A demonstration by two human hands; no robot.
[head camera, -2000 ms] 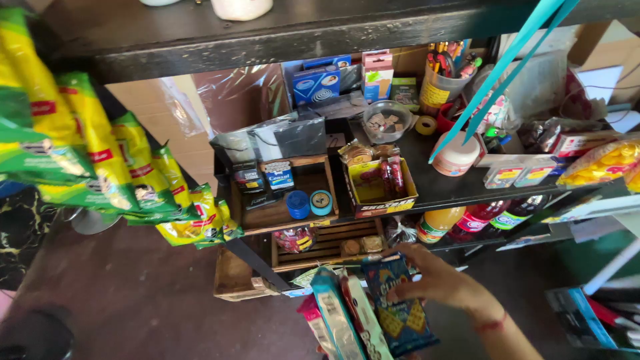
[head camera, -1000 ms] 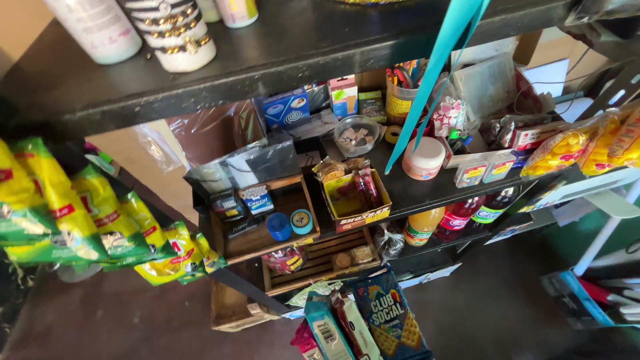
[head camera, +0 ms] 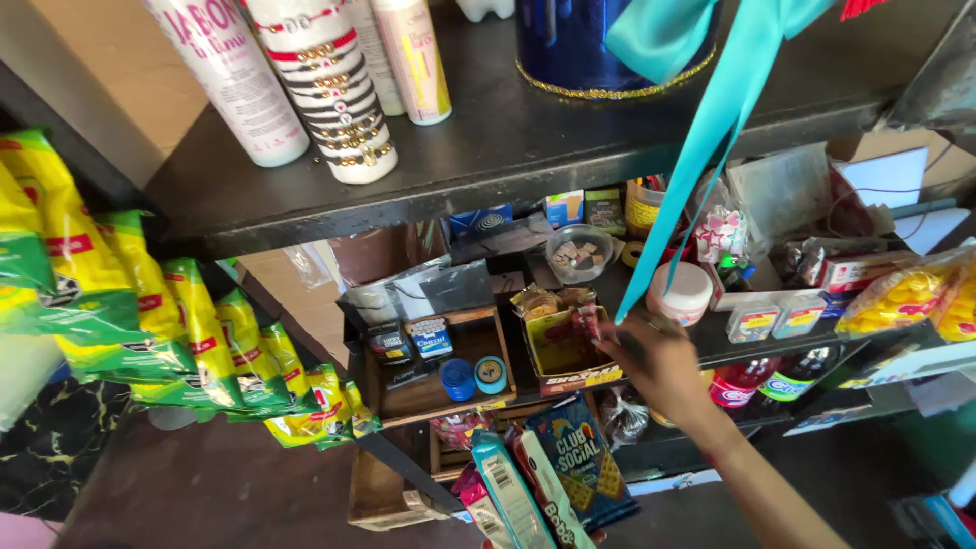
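Note:
My right hand (head camera: 657, 362) reaches over the middle shelf, its fingertips at red-wrapped sweets (head camera: 586, 321) in the right side of a yellow and brown cardboard box (head camera: 568, 380). Whether the fingers grip a sweet is not clear. My left hand (head camera: 599, 536), mostly hidden at the bottom edge, holds several snack packets upright in a bunch: a dark blue cracker packet (head camera: 577, 457), a white and red packet (head camera: 546, 488), a teal packet (head camera: 509, 488) and a pink one (head camera: 485, 507). Round wrapped biscuits (head camera: 537, 303) lie at the box's back left corner.
Beside the box stands a wooden tray (head camera: 412, 404) with small packs and round tins. A white jar (head camera: 681, 294) and a clear bowl (head camera: 579, 255) are near my right hand. A teal ribbon (head camera: 686, 183) hangs from the upper shelf (head camera: 488, 168). Yellow-green bags (head camera: 191, 335) hang at left.
My right hand, at the blue cracker packet two seconds ago and out of sight one second ago, is now at the sweets box. The packets remain bunched low in view. The view has shifted, showing more upper shelf.

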